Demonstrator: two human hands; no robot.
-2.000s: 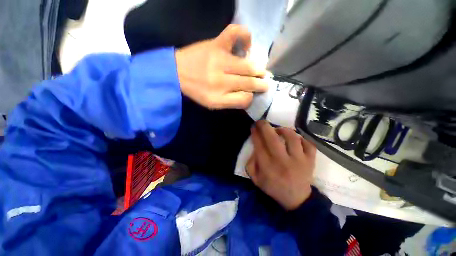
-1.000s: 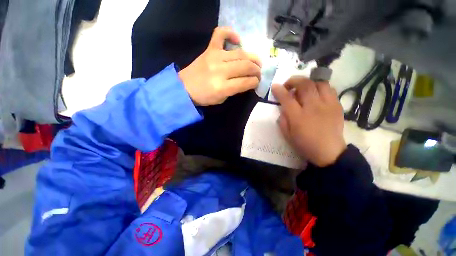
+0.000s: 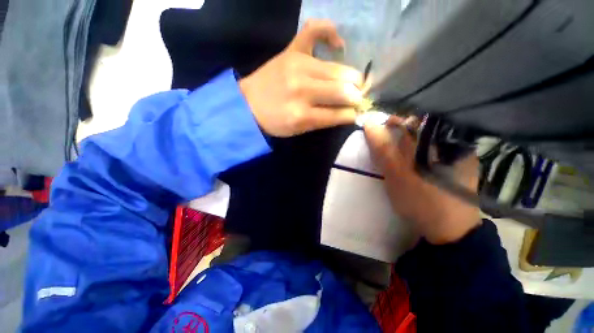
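A black fabric panel runs under my left hand and down over the table's front edge. A pale grey piece lies along its right side. My left hand holds the pieces down, fingertips together at the brightly lit needle area, thumb bent. My right hand is on the table right of the black panel, its fingertips close to the left ones. The grey sewing machine head covers part of my right hand and hides the needle and presser foot. Whether the right fingertips pinch cloth cannot be told.
A grey layered bundle hangs at the left table edge. Black-handled scissors and a blue tool lie right of the machine. A dark block sits at the right edge. A red basket is below the table.
Over two seconds the view shifted left and back. My right hand moved up and right, its fingertips now by the needle area. My left hand stays on the cloth.
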